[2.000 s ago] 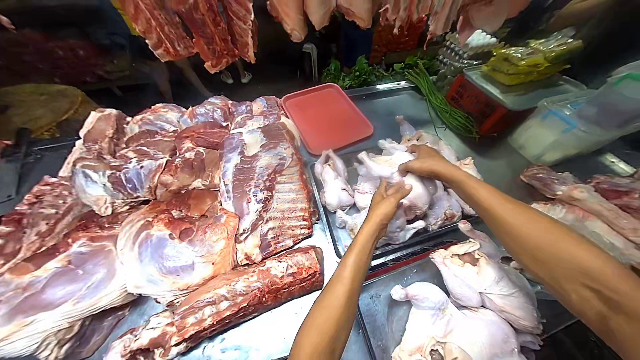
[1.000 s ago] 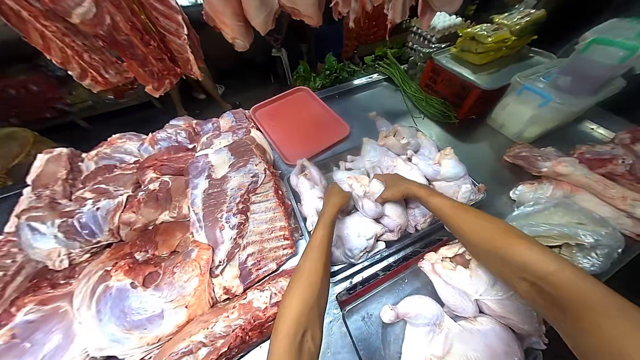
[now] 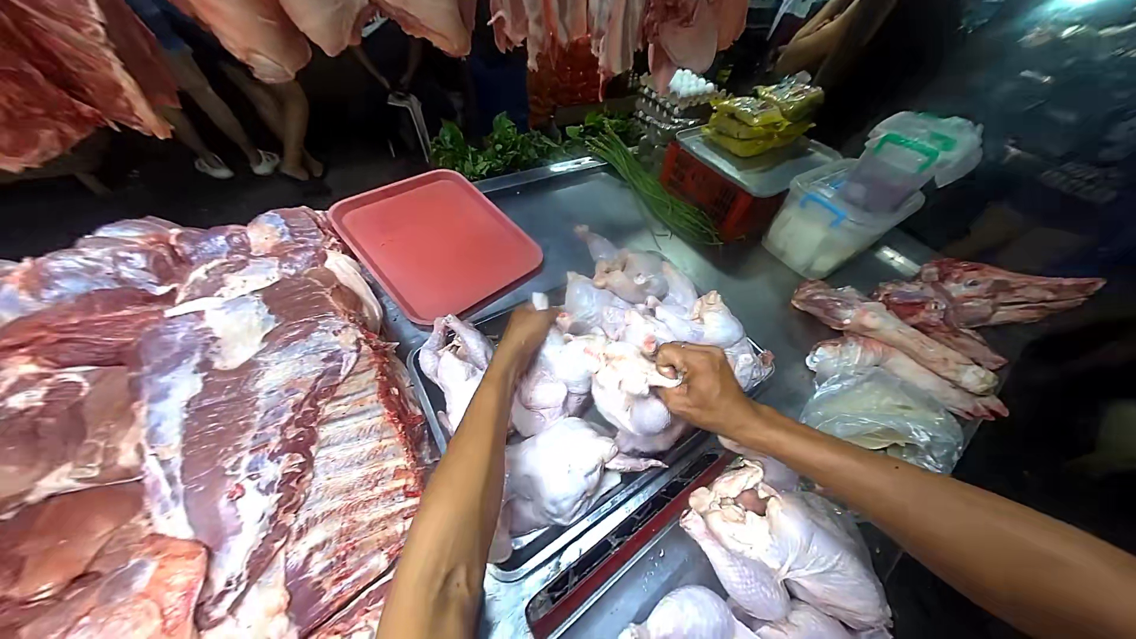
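Note:
Raw chicken pieces fill a metal tray in the middle. My left hand grips part of a chicken piece at the tray's back left; a pale tip shows above its fingers. With curled fingers, my right hand holds the edge of a chicken piece at the tray's centre right. The two hands are apart, with chicken between them. Nearer the bottom, whole raw chickens lie in a second metal tray. A red plastic tray sits just behind the chicken pieces.
Slabs of raw meat with ribs cover the left. Long green beans, a plastic container, leg cuts and a plastic bag lie on the right. Meat hangs overhead. People's legs show behind.
My hands, close together over the chicken in the earlier frames, are now farther apart, the left at the tray's back left. The view has shifted.

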